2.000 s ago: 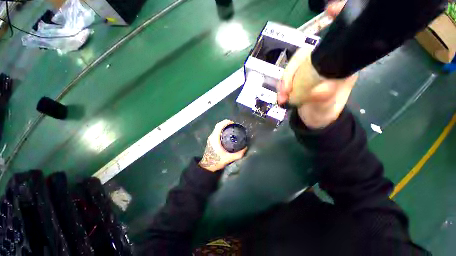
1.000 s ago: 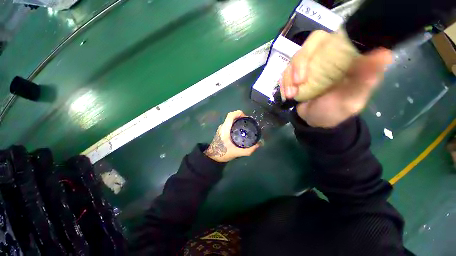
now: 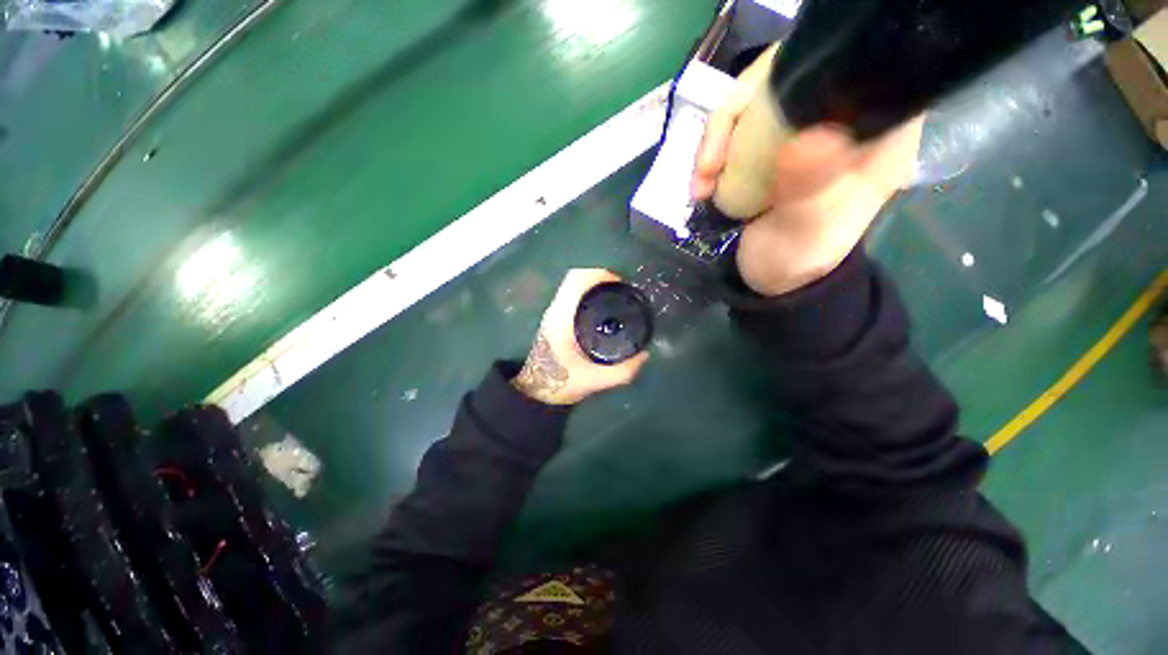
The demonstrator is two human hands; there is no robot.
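Note:
My left hand (image 3: 564, 346) is closed around a round black cylindrical housing (image 3: 614, 323), held upright with its dark end face up. My right hand (image 3: 820, 192) grips the tan wrapped part of the electric screwdriver (image 3: 897, 58), whose thick black body runs to the top edge. The screwdriver's tip is at the front of the white screw feeder (image 3: 664, 192), up and to the right of the housing and apart from it. The right hand and tool hide part of the feeder. Tiny specks, possibly screws, lie between housing and feeder.
A white rail (image 3: 423, 262) divides the work surface from the green belt (image 3: 320, 128). Another black housing (image 3: 32, 279) lies at the belt's left. Stacked black blister trays (image 3: 141, 525) with red wires stand lower left. A brown carton (image 3: 1143, 77) is upper right, near a clear cup (image 3: 945, 151).
The right hand and screwdriver have shifted slightly left and stay at the feeder's front. The left hand still holds the housing. The view has moved, and the belt housing sits nearer the left edge.

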